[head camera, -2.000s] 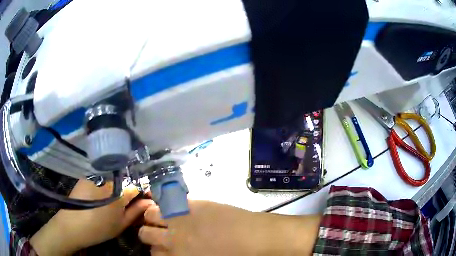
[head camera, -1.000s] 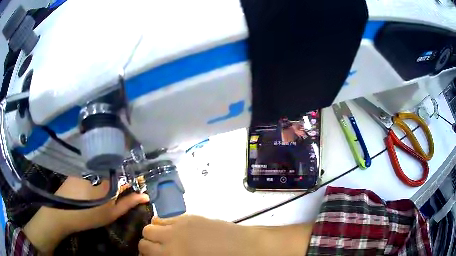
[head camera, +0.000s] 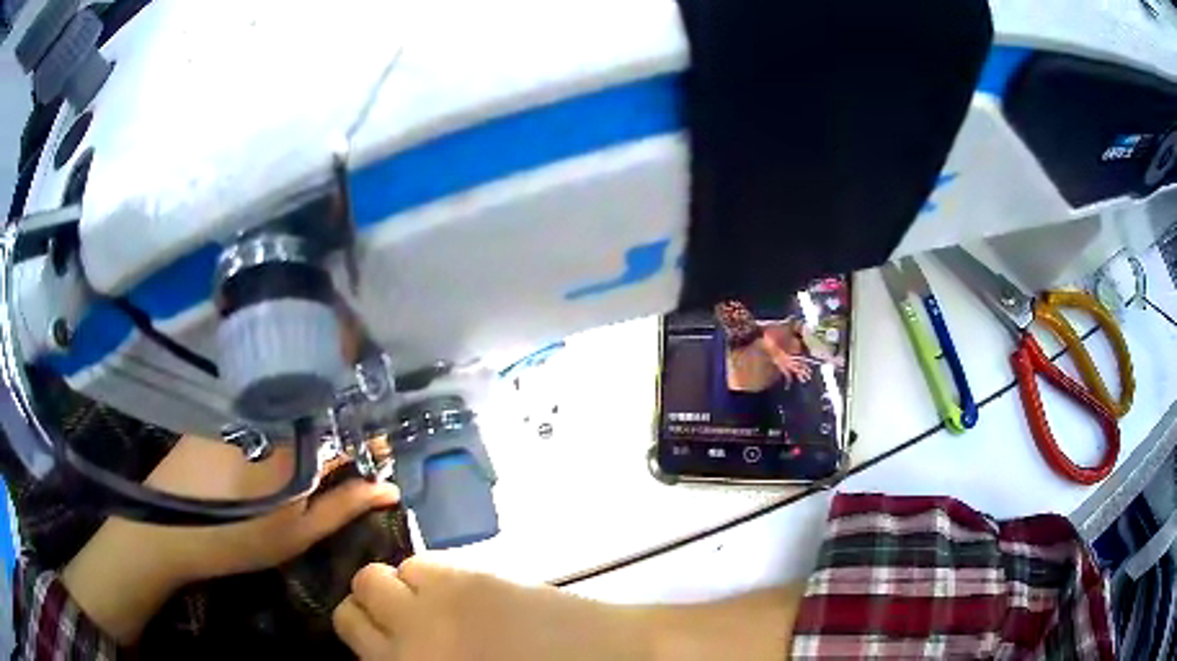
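Note:
The dark plaid garment (head camera: 310, 575) lies under the sewing machine head (head camera: 516, 194), at the lower left. My left hand (head camera: 232, 523) lies on the cloth, its fingers pointing at the presser foot and needle area (head camera: 355, 446); the machine partly hides it. My right hand (head camera: 452, 613) is at the garment's right edge, below the grey attachment (head camera: 454, 497), with fingers curled on the cloth. Whether either hand pinches the cloth does not show clearly. The seam at the needle is hidden.
A smartphone (head camera: 753, 400) playing a video stands behind my right forearm. Green and blue thread snips (head camera: 938, 349) and fabric scissors with red and orange-yellow loops (head camera: 1065, 387) lie to its right. The grey tension knob (head camera: 278, 349) hangs over my left hand.
My right hand has moved down and slightly left, away from the needle and my left hand, exposing more dark cloth between them. My left hand stays near the needle. The view has shifted slightly.

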